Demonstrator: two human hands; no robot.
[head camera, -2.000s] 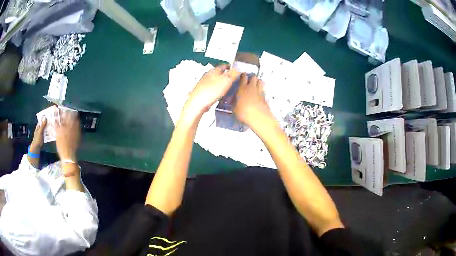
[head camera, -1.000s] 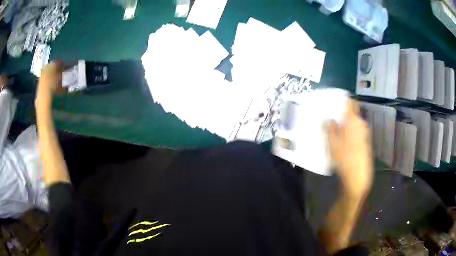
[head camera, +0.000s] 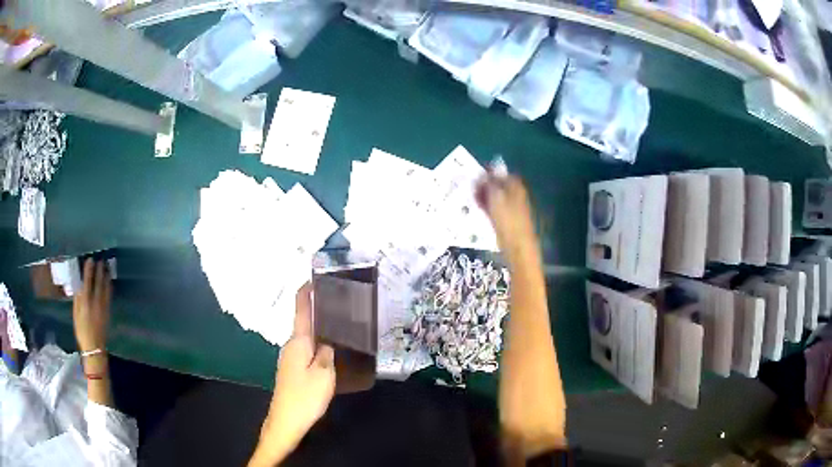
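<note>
My left hand (head camera: 308, 374) grips the left side of an open retail box (head camera: 351, 310), brown and dark inside, at the bench's near edge. My right hand (head camera: 506, 196) is blurred at the right edge of the right leaflet pile (head camera: 401, 201). A small whitish bit shows at its fingertips; I cannot tell if they hold it. The left leaflet pile (head camera: 260, 246) lies fanned beyond my left hand. The tangled heap of small white-and-dark accessories (head camera: 465, 315) lies right of the box, with more printed paper between them.
Retail boxes (head camera: 629, 223) stand in two rows at right. Clear blister trays (head camera: 511, 68) lie at the far side, below a shelf edge. A single printed sheet (head camera: 299, 130) lies near the metal supports (head camera: 164, 132). At left, a neighbour's hand (head camera: 93, 315) is at an open box (head camera: 55, 276).
The closed white box has left my right hand, which has moved up to the right leaflet pile. My left hand now shows, holding an open box. The view has shifted right.
</note>
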